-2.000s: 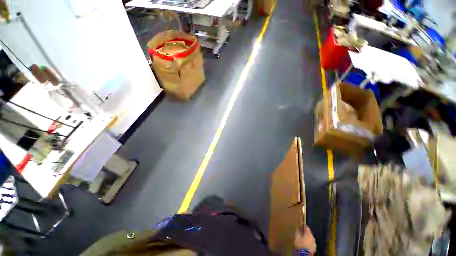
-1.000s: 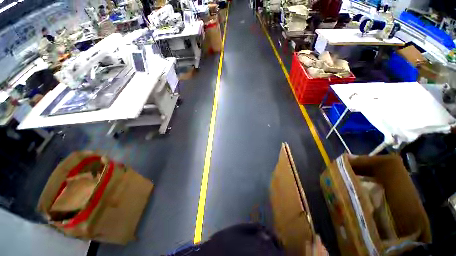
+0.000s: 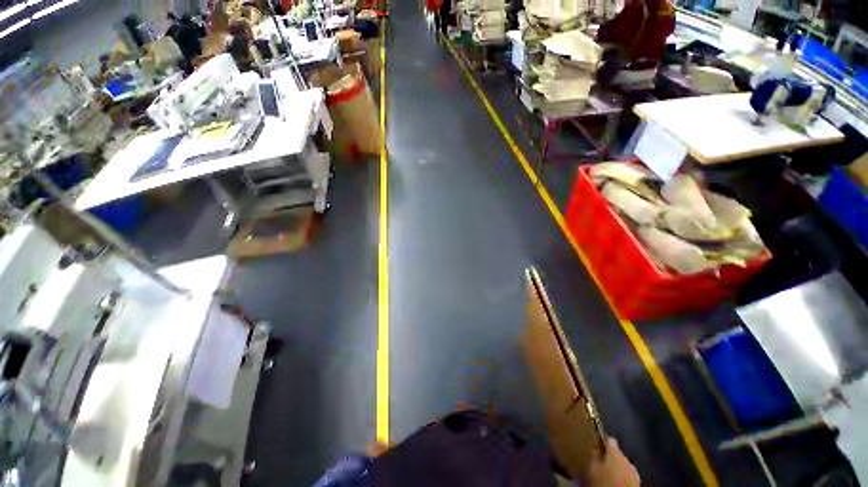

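Observation:
A flat folded cardboard carton (image 3: 555,380) stands upright, edge-on, at the lower middle right of the view. My right hand (image 3: 614,468) is shut on its near edge at the bottom of the picture, and the fingers are partly cut off. A small skin-coloured patch (image 3: 379,447) shows beside a blue sleeve at the bottom; it may be part of my left hand, but its grip cannot be seen. My dark clothing covers the bottom centre.
A grey aisle (image 3: 443,219) runs ahead between yellow lines. On the right are a red crate (image 3: 619,276) of pale pieces, a blue bin (image 3: 752,376) and a white sewing table (image 3: 733,124). Machine tables (image 3: 205,157) and a brown carton with red tape (image 3: 354,119) are on the left.
The view has moved forward along the aisle. The red crate is nearer, and the open cartons close by on both sides have left the view. My right hand still holds the carton.

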